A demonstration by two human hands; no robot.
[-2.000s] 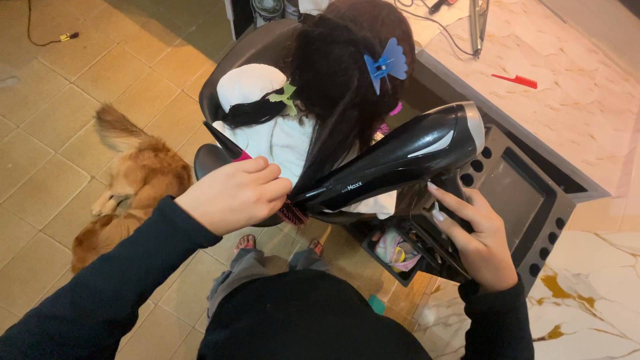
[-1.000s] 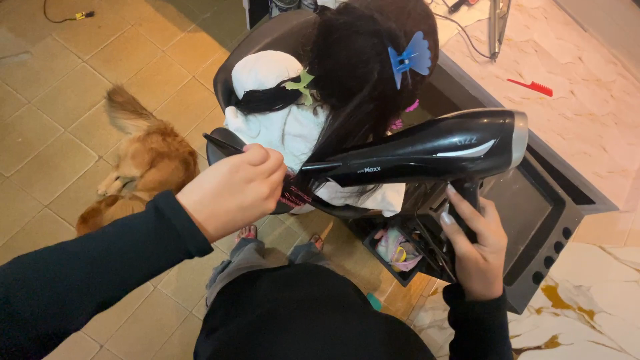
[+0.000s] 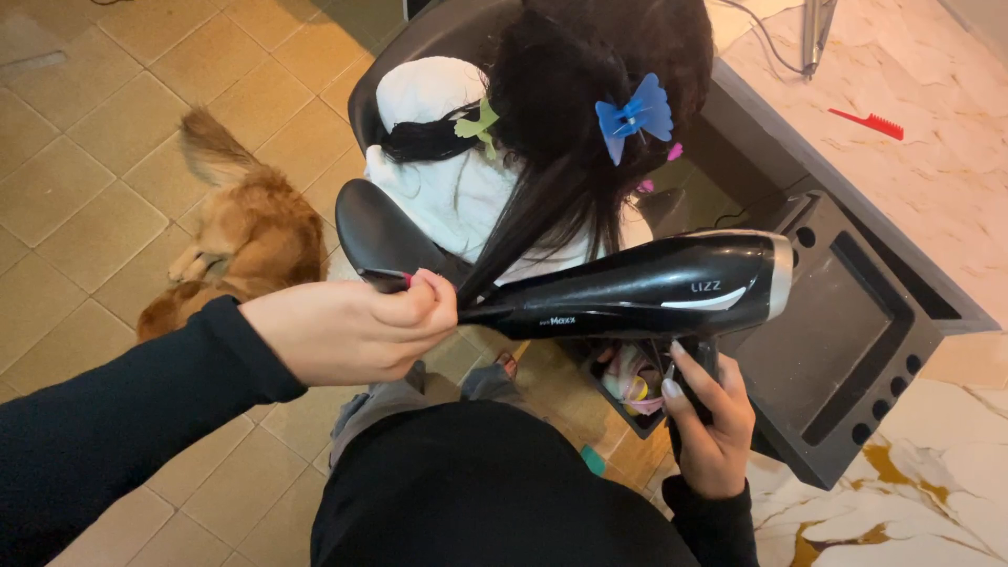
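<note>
My left hand (image 3: 370, 327) is closed around the handle of a hairbrush (image 3: 386, 278), whose head is hidden behind the fingers. A section of long dark hair (image 3: 520, 213) runs taut from a seated person's head down to that hand. My right hand (image 3: 713, 417) grips the handle of a black hair dryer (image 3: 630, 287), and its nozzle meets the hair beside my left hand. A blue butterfly clip (image 3: 635, 118) sits in the hair, and a green clip (image 3: 477, 126) holds another section over the white towel (image 3: 449, 197) on the person's shoulders.
A black chair (image 3: 386, 228) surrounds the person. At the right stands a dark salon trolley (image 3: 835, 339) with a bin of small items (image 3: 634, 382). A red comb (image 3: 870, 123) lies on the marble-patterned counter (image 3: 929, 197). A brown dog (image 3: 252, 228) lies on the tiled floor at the left.
My left hand has moved away from the head along the stretched hair, with the brush in it. The dryer has stayed close to that hand, its nozzle by the hair.
</note>
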